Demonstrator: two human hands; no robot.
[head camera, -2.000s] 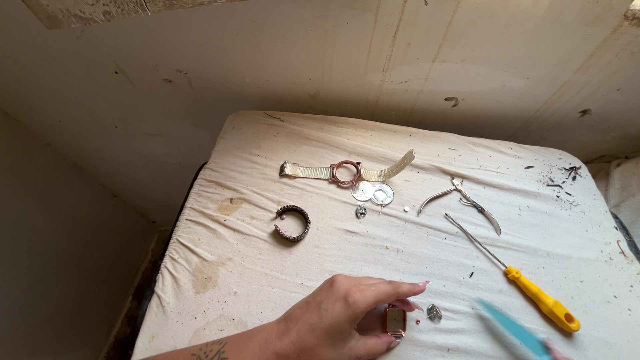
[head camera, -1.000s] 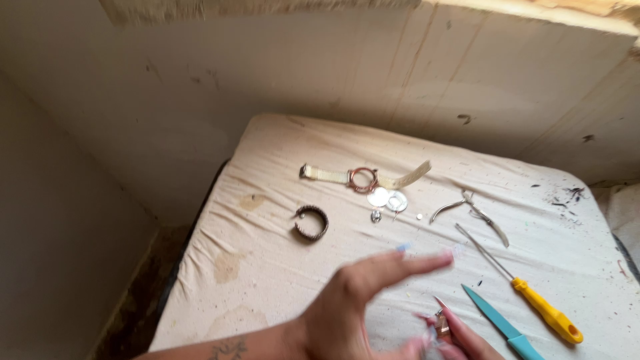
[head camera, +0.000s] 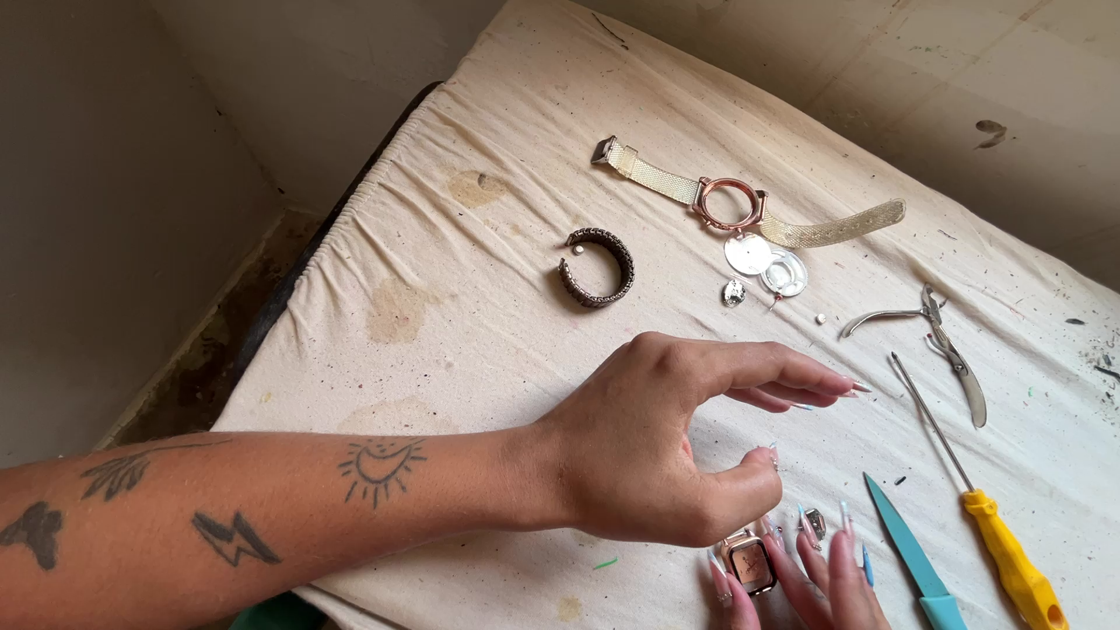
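Note:
My left hand (head camera: 674, 437) reaches in from the left over the cloth, its fingers apart and nothing between them. Below it, at the bottom edge, my right hand (head camera: 809, 582) holds a small square rose-gold watch case (head camera: 748, 563) between thumb and fingers, face up. A small metal watch part (head camera: 813, 523) lies just behind the right fingers. Beside that hand are a teal knife (head camera: 910, 547) and a yellow-handled screwdriver (head camera: 1002, 551). Farther back lie a round rose-gold watch case (head camera: 729, 204) on a mesh strap, a white disc (head camera: 748, 254) and a small metal watch movement (head camera: 733, 292).
Metal nippers (head camera: 941, 337) lie behind the screwdriver. A dark metal link bracelet (head camera: 617, 267) stands left of the discs, with a tiny white piece in its gap. The stained cloth cover (head camera: 367, 367) is wrinkled; walls border it behind and at left.
The teal knife, blurred near my right hand two seconds ago, now lies on the cloth. My left hand has left the square watch case, which my right hand now holds. The view has turned and moved closer.

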